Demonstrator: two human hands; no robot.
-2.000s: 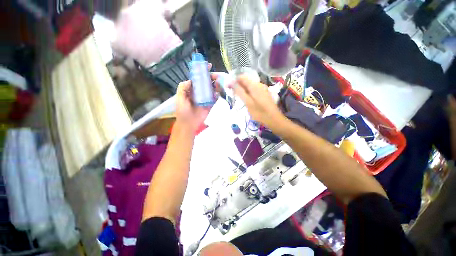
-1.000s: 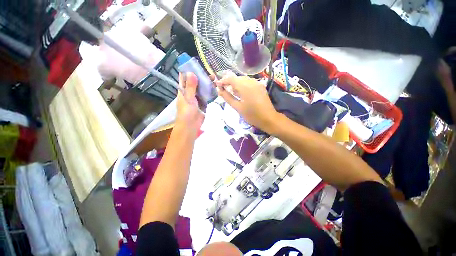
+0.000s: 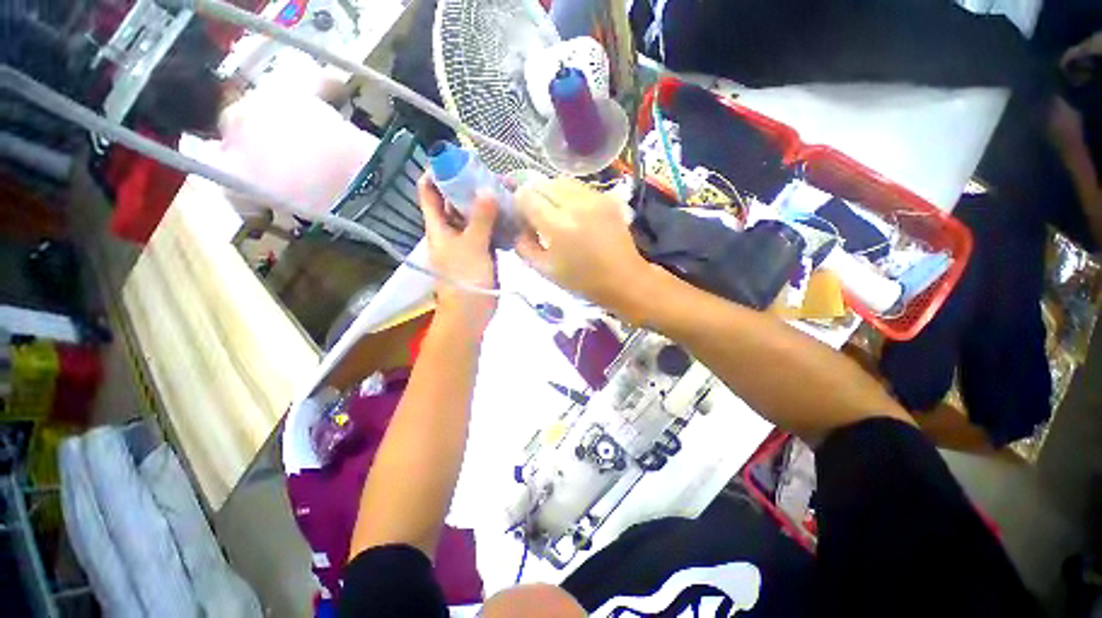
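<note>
A pale blue thread cone (image 3: 471,181) with a brighter blue top is held tilted above the far side of the sewing table. My left hand (image 3: 462,242) is closed around its lower part, thumb up. My right hand (image 3: 576,235) is beside the cone's lower end with its fingers bent together. Whether the right fingers pinch a thread or touch the cone is too blurred to tell. A purple cone (image 3: 578,115) stands upright on a round holder behind my right hand. The white sewing machine (image 3: 604,453) lies below, between my forearms.
A fan (image 3: 489,73) stands behind the cones. Grey rods cross at the upper left. Red baskets (image 3: 924,308) with scraps and dark cloth are on the right. Maroon garments (image 3: 351,489) lie left of the table (image 3: 471,441). A person's arm shows at the right edge.
The pale blue cone was upright and is now tilted left. My right hand has moved in close to its lower end. The view has shifted, and grey rods have come in at the left.
</note>
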